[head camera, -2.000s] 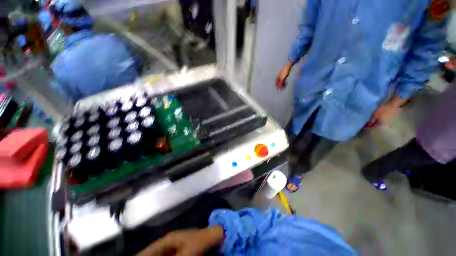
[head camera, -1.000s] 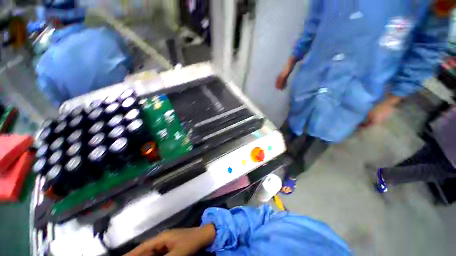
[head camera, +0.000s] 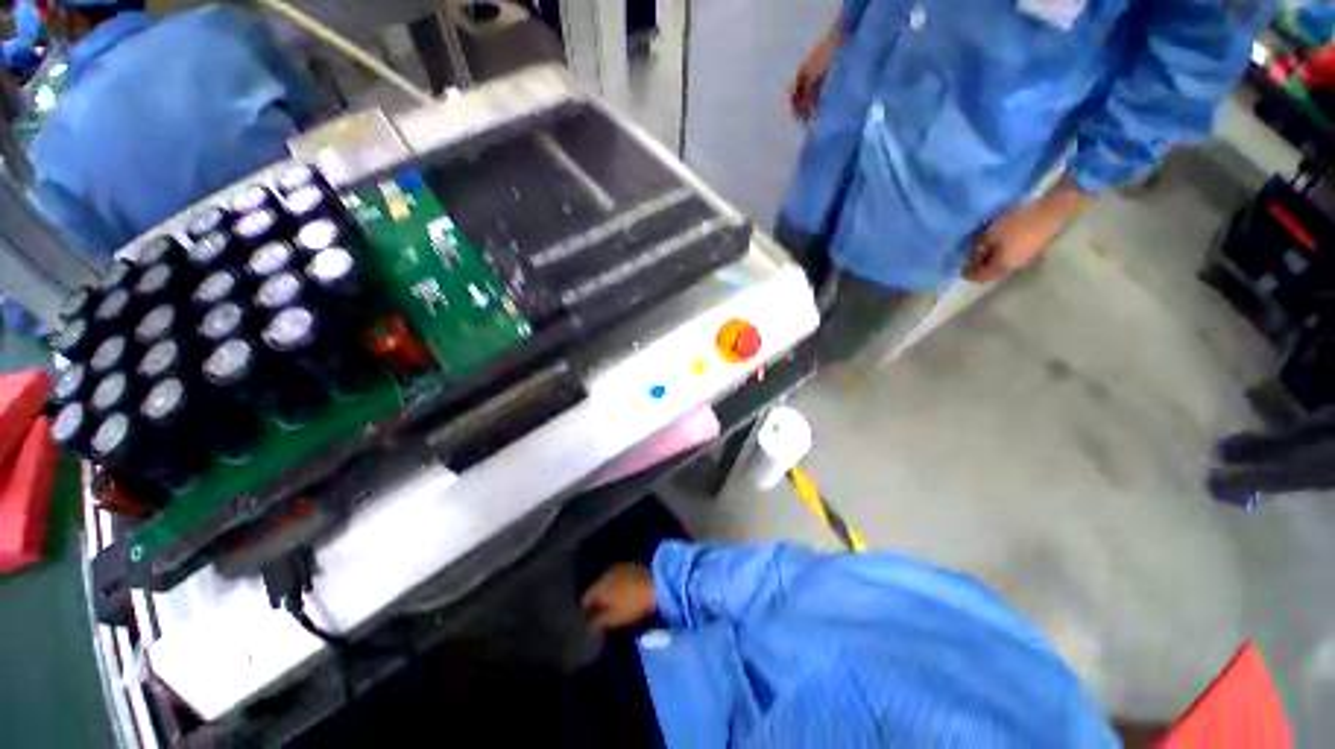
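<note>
The capacitor board (head camera: 454, 293), green with dense rows of black cans with silvery tops, lies on the pale board machine (head camera: 513, 454), over its left part. A copper-red coil (head camera: 395, 345) sits beside the cans. My right hand (head camera: 622, 597), bare, in a blue sleeve, is low in front of the machine, below its front edge and off the board. Its fingertips are in shadow, so whether it holds anything cannot be told. My left hand is not in view.
The machine front has a red emergency stop (head camera: 742, 341). Red foam pads (head camera: 22, 468) lie on the green belt at left. A white roll (head camera: 783, 435) is beside the machine. A person in a blue smock (head camera: 966, 147) stands right; another (head camera: 169, 110) is behind.
My right hand has moved right, away from the picture's bottom edge. The machine and board sit higher in view. The person at right has shifted slightly up and left in the picture.
</note>
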